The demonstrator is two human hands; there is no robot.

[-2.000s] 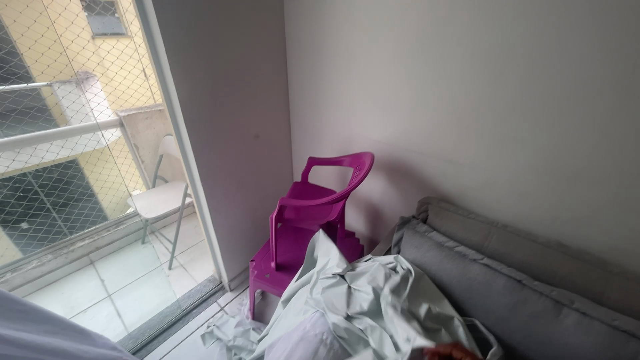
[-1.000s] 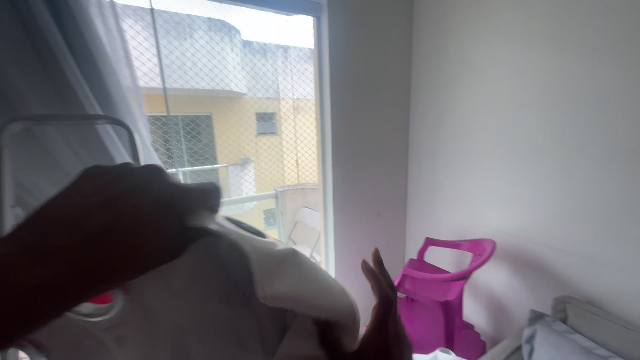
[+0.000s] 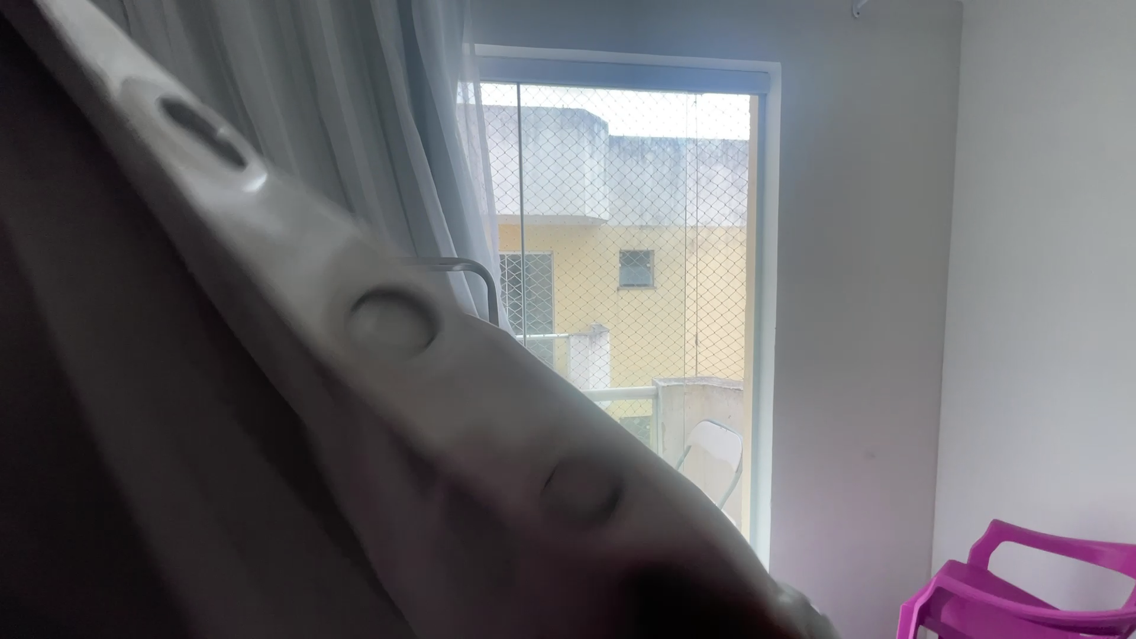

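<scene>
A pale curtain-like cloth (image 3: pixel 479 399) is stretched diagonally, very close to the camera, from the upper left to the bottom centre. Along its upper band are an oval opening with a pale rim (image 3: pixel 209 133) and further round eyelet-like shapes (image 3: pixel 395 321). Below the band, the cloth falls in dark, shadowed folds. At the bottom edge, a dark, blurred shape against the band may be my right hand (image 3: pixel 710 595); its fingers cannot be made out. My left hand is not visible.
Beyond the cloth, a sheer curtain (image 3: pixel 355 115) hangs beside a netted balcony opening (image 3: pixel 621 177). A curved metal tube (image 3: pixel 484 275) rises behind the cloth. A white folding chair (image 3: pixel 714 453) stands outside; a purple plastic armchair (image 3: pixel 985 595) is at lower right.
The view has swung up and left from the armchair and sofa. One second ago both hands showed at the pale cloth; now it spans the left side and the left hand is out of sight.
</scene>
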